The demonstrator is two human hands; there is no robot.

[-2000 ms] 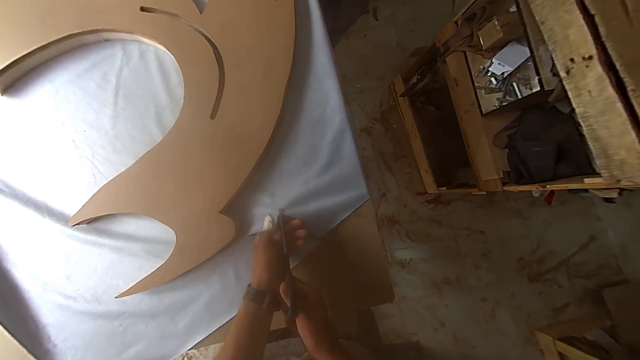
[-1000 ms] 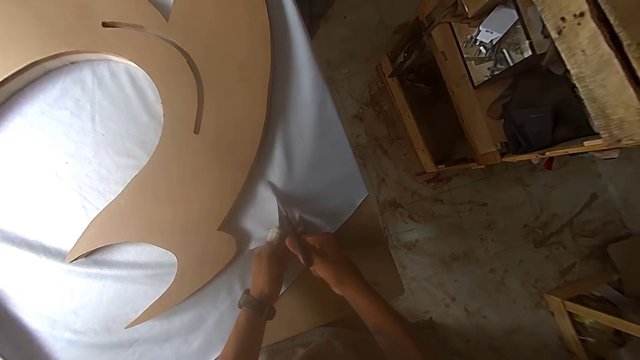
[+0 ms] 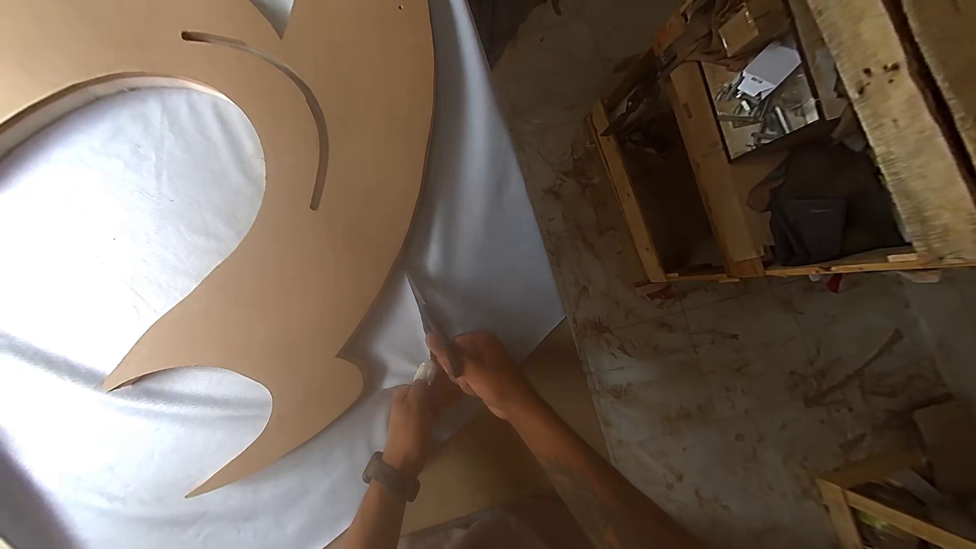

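My right hand grips what look like dark metal scissors, their pointed blades over the white fabric and the tip beside the edge of a curved, cut-out tan board. Just left of and below it, my left hand, with a white wrap on the thumb and a dark watch on the wrist, pinches the fabric near its lower edge. Its fingers are partly hidden. The board lies flat on the fabric, with a narrow curved slot and large curved openings.
A brown sheet lies beneath my forearms. At the upper right stands a wooden frame holding a tray of small metal parts and dark cloth. Another wooden frame is at the lower right, on the stained floor.
The blades, seen pointing up between my hands two seconds ago, now lean up and left toward the board's edge. My right hand has moved up beside my left.
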